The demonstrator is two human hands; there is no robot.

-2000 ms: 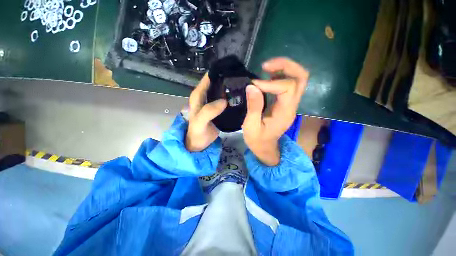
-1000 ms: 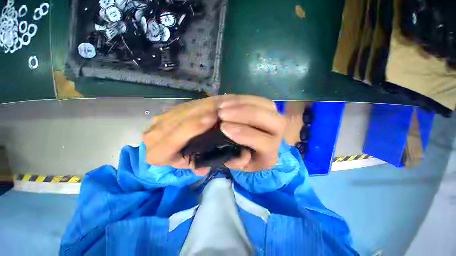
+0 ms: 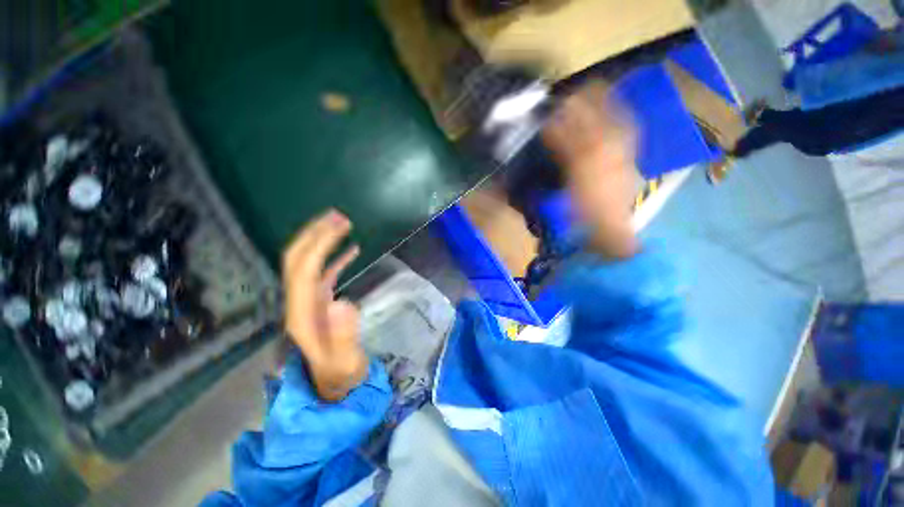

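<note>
My right hand point(image 3: 595, 163) is blurred, at the bench edge on the right. A glossy black housing point(image 3: 527, 156), also blurred with a bright glare, is at its fingertips and seems held by them. My left hand point(image 3: 322, 307) is open and empty, fingers apart, beside the right side of the parts tray point(image 3: 223, 198). The dark tray holds a heap of silver-white discs point(image 3: 85, 192) tangled with small black parts.
Tan cardboard point(image 3: 595, 35) with dark items lies at the bench's right end. Blue crates point(image 3: 666, 119) stand below it, one with black housings inside. A few white rings point(image 3: 33, 460) lie at the lower left. Another person's blue sleeve point(image 3: 852, 84) shows at upper right.
The view has swung right. My hands were together around the black housing; now they are apart, the right one out at the cardboard with the housing, the left one empty.
</note>
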